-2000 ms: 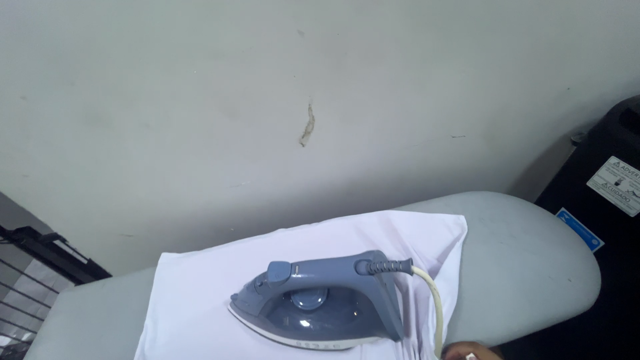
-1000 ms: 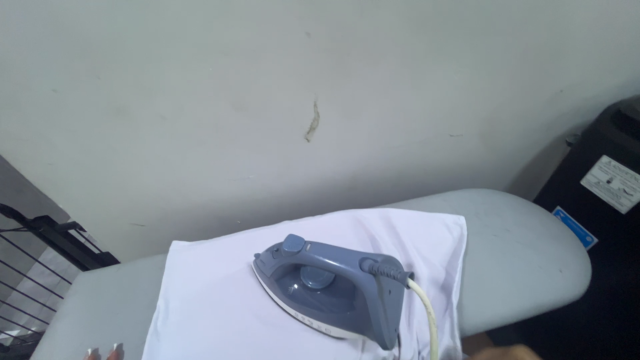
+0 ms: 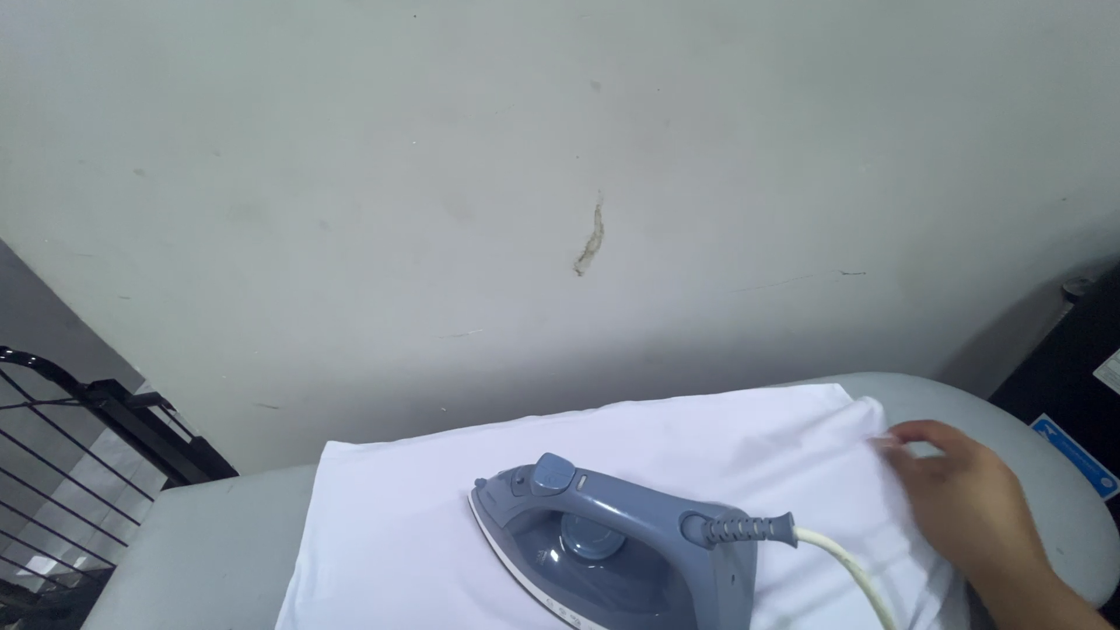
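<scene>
A blue-grey steam iron (image 3: 621, 542) rests on a white cloth (image 3: 394, 516), its nose pointing to the upper left and its pale cord (image 3: 844, 560) running off to the lower right. The cloth lies over a grey ironing board (image 3: 210, 534) and is wrinkled on its right side. My right hand (image 3: 958, 490), slightly blurred, pinches the cloth's right edge near its upper right corner, to the right of the iron. My left hand is out of view. The lower part of the cloth is cut off by the frame.
Behind the board rises a pale wall (image 3: 525, 175) with a small brown mark. A black wire rack or gate (image 3: 70, 472) stands at the left. To the right is a black object (image 3: 1085, 367) bearing a blue label and a white one.
My right hand has come up from the bottom edge and taken hold of the cloth's right edge. Fingertips at the lower left one second ago are gone from view. The iron's angle has changed.
</scene>
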